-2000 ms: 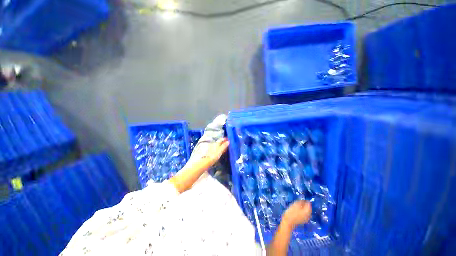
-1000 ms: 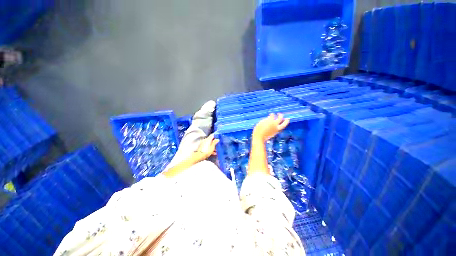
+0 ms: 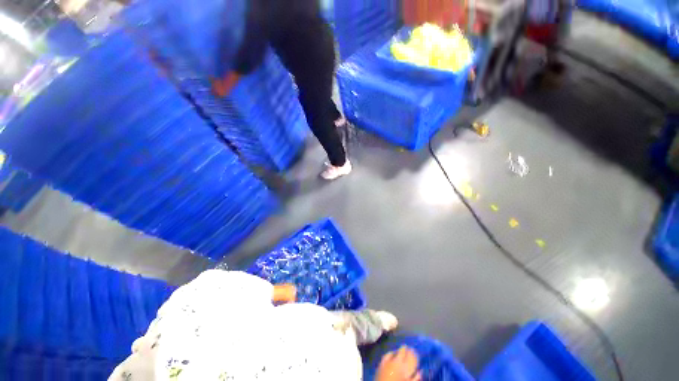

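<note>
A blue crate (image 3: pixel 356 257) filled with glossy clear bags holding blue items stands low in front of me. My left hand (image 3: pixel 284 293) is at its near edge, mostly hidden by my sleeve and blurred; its fingers cannot be made out. My right hand (image 3: pixel 400 365) is at the bottom edge, blurred and partly cut off, over the near side of another blue crate (image 3: pixel 439 359). Whether it grips the rim cannot be told.
Tall blue crate stacks (image 3: pixel 134 141) fill the left. A person in black trousers (image 3: pixel 309 67) stands ahead beside more stacks. A blue crate (image 3: pixel 387 108) with yellow items on top is beyond. A black cable (image 3: pixel 484 227) crosses the floor. Another blue crate (image 3: pixel 536 357) is at the lower right.
The view has swung left and up, bringing in the person and stacks. The large filled crate has mostly left the picture. My right hand is now at the bottom edge.
</note>
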